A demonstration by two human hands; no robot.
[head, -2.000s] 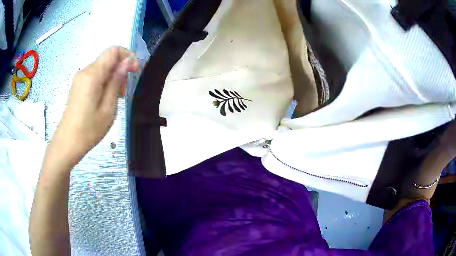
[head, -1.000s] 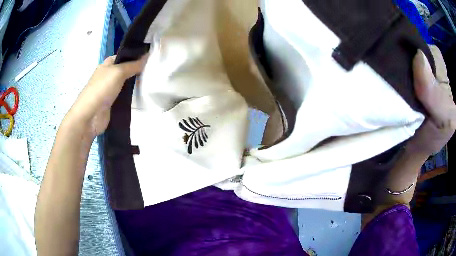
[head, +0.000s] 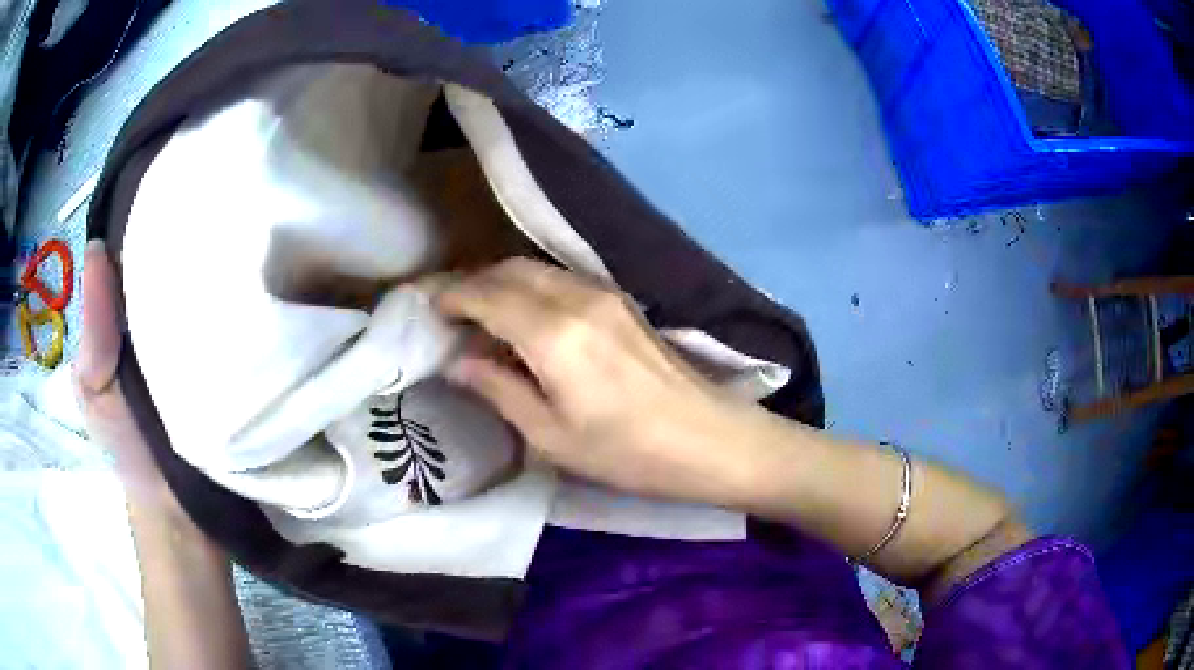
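The white trousers or shorts (head: 197, 301) lie over the purple-clothed lap and the table edge, with the opening towards me. The dark brown waistband (head: 668, 249) curves round the opening. A black leaf print (head: 407, 452) shows below my right hand. My left hand (head: 105, 327) is at the left side against the waistband, holding it, partly hidden by the garment. My right hand (head: 563, 353) reaches across the opening and grips the white cloth with thumb and fingers. The inside of the garment is partly blurred.
Thread scissors with red and yellow loops (head: 46, 301) lie on the table at the left, near a thin white tool (head: 81, 194). White cloth (head: 53, 524) lies at the lower left. A blue bin (head: 962, 164) stands on the grey-blue floor, above a wooden-framed item (head: 1123, 351).
The garment has turned and its opening has closed up somewhat. My right hand has moved from the right end of the waistband to the white cloth in the middle. My left hand has moved left and down.
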